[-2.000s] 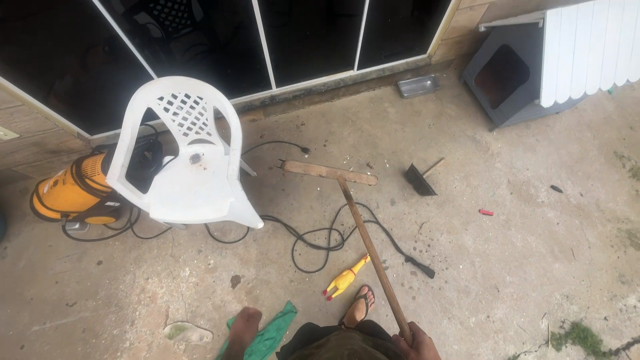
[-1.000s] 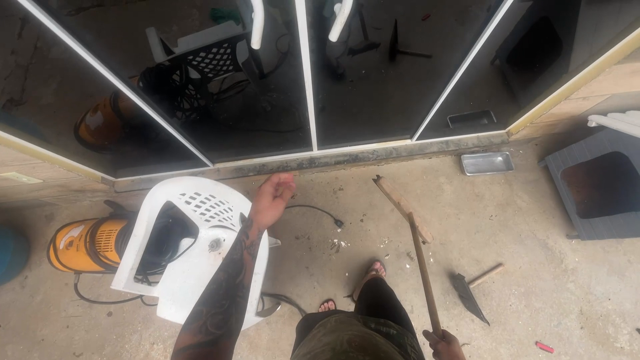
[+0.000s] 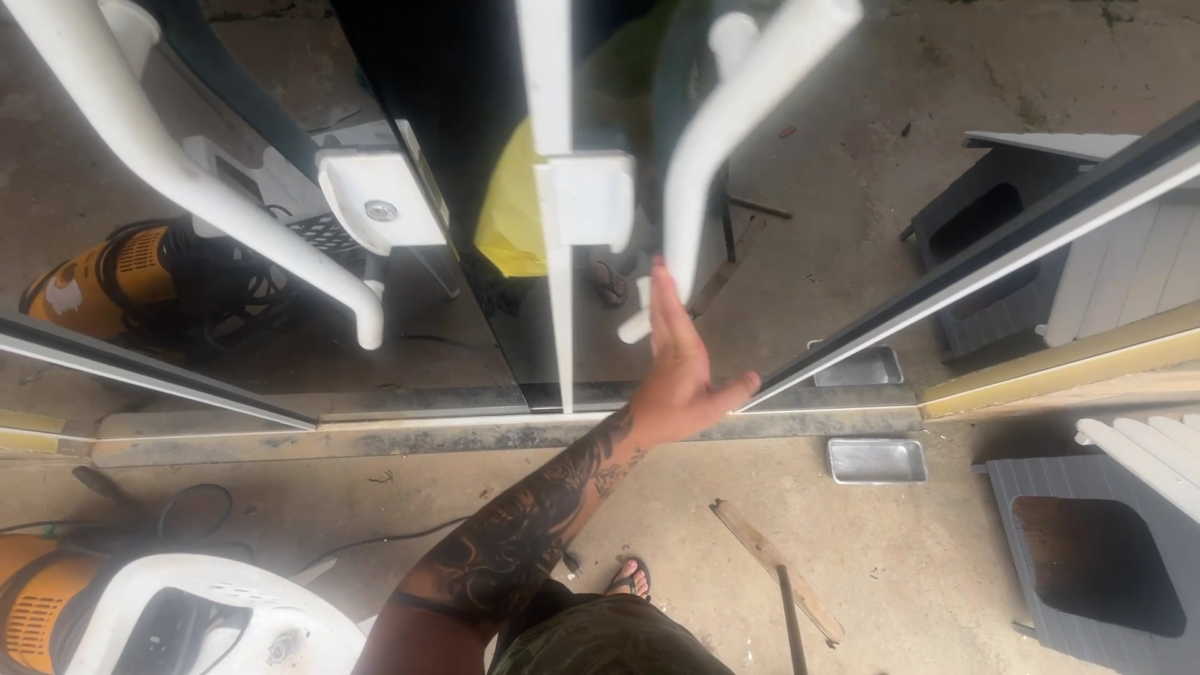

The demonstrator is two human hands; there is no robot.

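Observation:
My left hand (image 3: 684,375), at the end of a tattooed forearm, is raised with its fingers apart against the right glass door panel. Its fingertips are beside the lower end of a white door handle (image 3: 689,178); whether they touch it I cannot tell. Another white handle (image 3: 216,197) is on the left panel, with a white lock plate (image 3: 380,202) near it. Between the panels shows a dark gap with something yellow (image 3: 514,211). My right hand is out of view. A wooden floor squeegee (image 3: 778,562) lies low on the right, its handle running past the bottom edge.
The door sill (image 3: 375,439) crosses the view. A metal tray (image 3: 877,461) sits on the concrete by the sill, left of a grey pet house (image 3: 1097,553). At lower left are a white plastic chair (image 3: 309,609), an orange machine (image 3: 33,609) and black cable. My foot wears a flip-flop (image 3: 630,577).
My left hand has moved from above the chair to the door handle. The view has come closer to the glass doors, and my right hand, seen earlier on the squeegee handle, has left the view.

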